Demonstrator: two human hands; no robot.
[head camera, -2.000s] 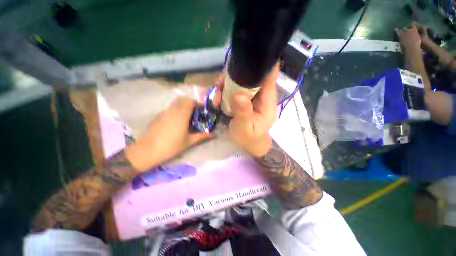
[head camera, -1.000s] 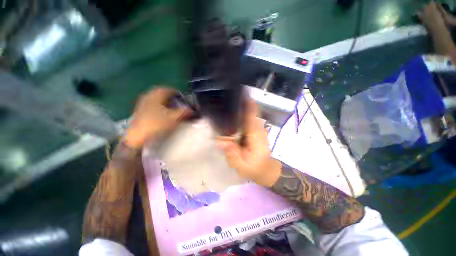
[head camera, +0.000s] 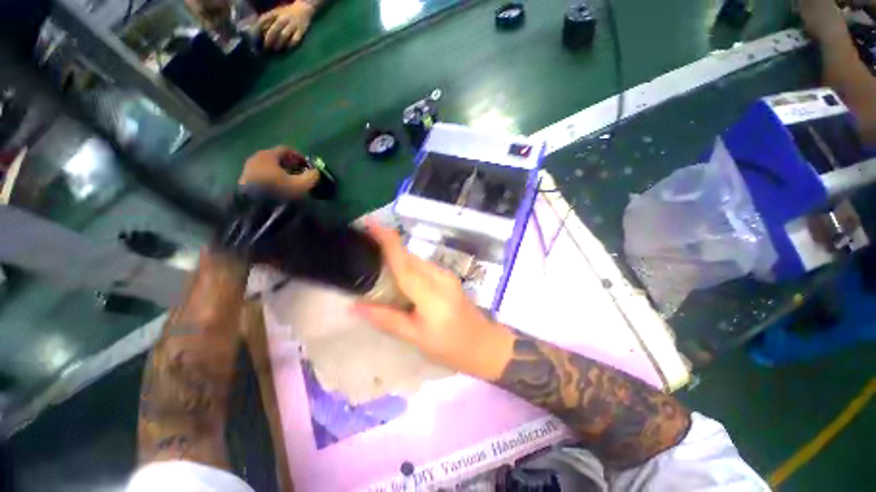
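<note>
My left hand (head camera: 277, 171) is stretched over the green belt, its fingers closed around the edge of a small black unit (head camera: 323, 179) with red and yellow-green bits. The driver partly covers my left wrist. My right hand (head camera: 432, 303) grips the electric screwdriver (head camera: 317, 248) near its cream nose, above the torn part of the pink cardboard sheet (head camera: 423, 432). The driver lies slanted, its black body running to the upper left, blurred. Its tip is hidden. The screw feeder (head camera: 469, 187), blue-sided with a white top, stands right of the driver.
Other units (head camera: 381, 143) sit on the green belt (head camera: 461, 58) behind the pale rail (head camera: 663, 82). A second feeder (head camera: 783, 192) and a clear plastic bag (head camera: 696, 235) are at right. Another person's hand (head camera: 285, 24) is at top left, another person's arm (head camera: 836, 58) at top right.
My left hand has moved from the cardboard out over the belt. The driver has swung from upright to slanting left, still in my right hand. The view has shifted, showing more belt and feeder.
</note>
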